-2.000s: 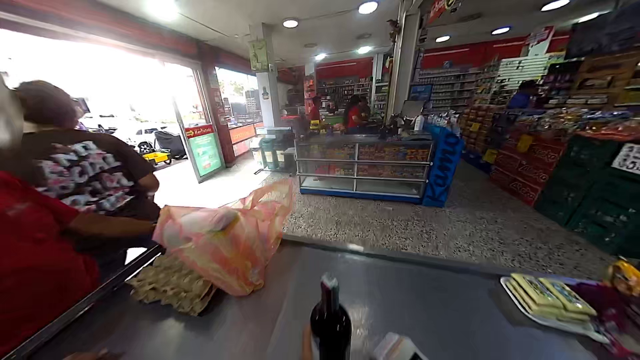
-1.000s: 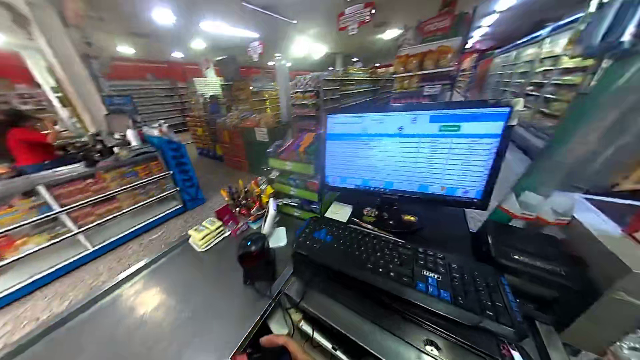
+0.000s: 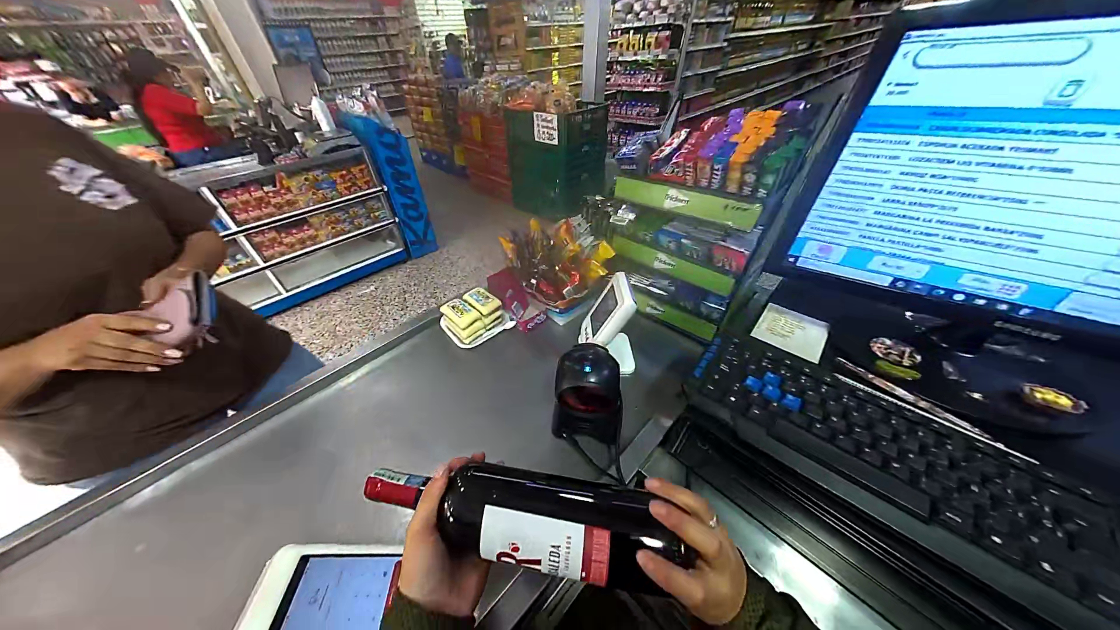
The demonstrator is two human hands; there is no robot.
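Observation:
A dark glass wine bottle (image 3: 560, 516) lies on its side in the air above the near edge of the metal counter (image 3: 385, 394), its red-capped neck pointing left and its labelled side towards me. My left hand (image 3: 446, 542) grips it at the shoulder by the neck. Around the base end is my right hand (image 3: 696, 551), with a ring on one finger. Just beyond the bottle stands a black barcode scanner (image 3: 588, 394), its window facing me. A white-framed tablet (image 3: 332, 586) sits below and left of my left hand, partly cut off by the frame.
Right: a monitor (image 3: 971, 166) and black keyboard (image 3: 840, 429). Beyond the scanner are a white card terminal (image 3: 608, 311), small yellow packets (image 3: 472, 315) on a tray and a candy rack (image 3: 691, 219). A person in a brown shirt (image 3: 114, 289) holds a pink wallet (image 3: 179, 311) across the counter.
The bottle stood upright two seconds ago; now both my hands hold it sideways near the scanner. The view has swung right, then partly back left.

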